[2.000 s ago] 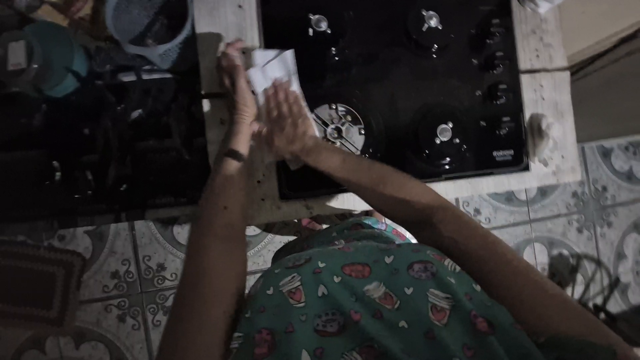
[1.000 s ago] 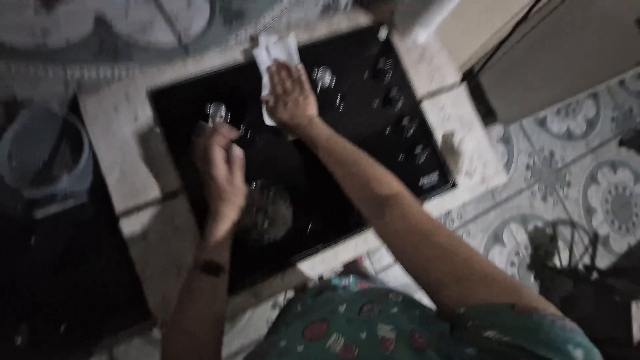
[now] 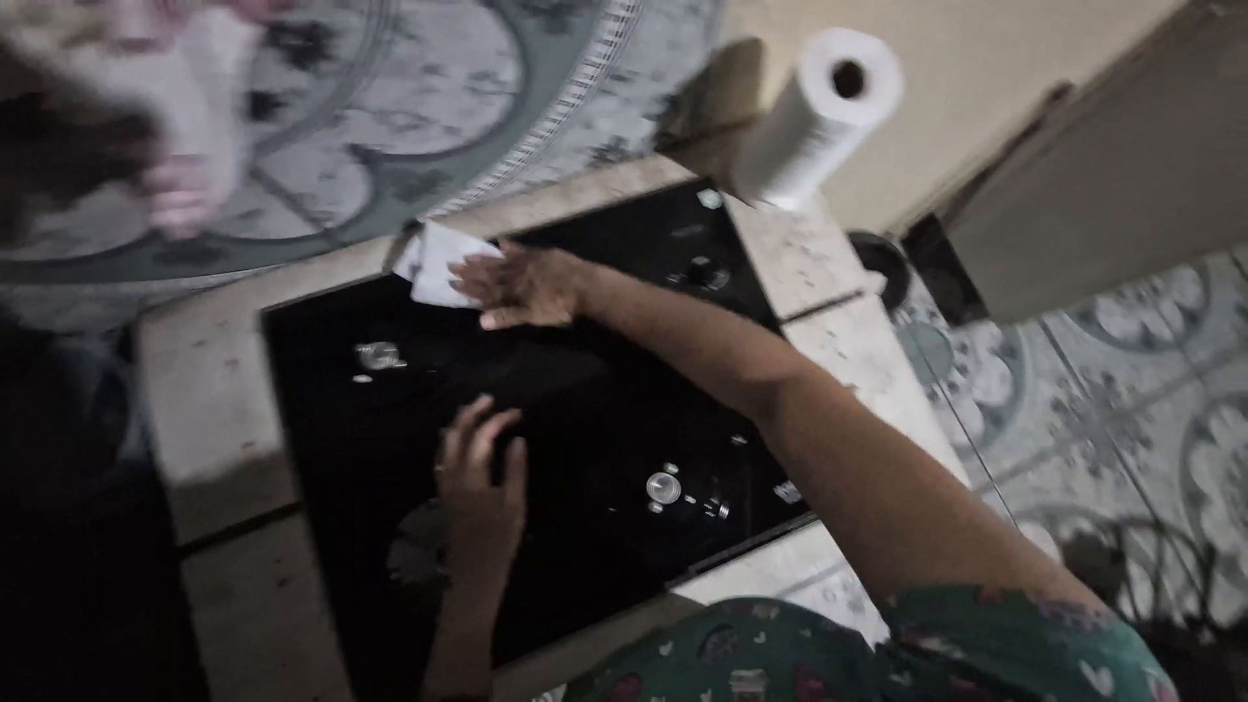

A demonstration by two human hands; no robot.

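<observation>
A black glass cooktop [image 3: 575,419] is set in a pale tiled counter, its burner bases bare. My right hand [image 3: 522,285] lies palm down on a folded white paper towel [image 3: 447,265] at the cooktop's far edge. Nearer to me, my left hand [image 3: 483,468] is over the left part of the cooktop with its fingers apart, holding nothing. One metal burner base [image 3: 663,487] shows to its right and another burner base [image 3: 380,356] beyond it on the left.
An upright paper towel roll [image 3: 819,117] stands at the counter's back right corner, by the wall. Patterned tiles [image 3: 419,107] cover the wall behind. A blurred white thing with pinkish parts hangs at the upper left. The counter's tiled rim [image 3: 219,419] borders the cooktop.
Two seconds ago both hands were together at the paper towel by the cooktop's left edge; now they are apart. The towel and my right hand are at the far edge. The view has turned considerably.
</observation>
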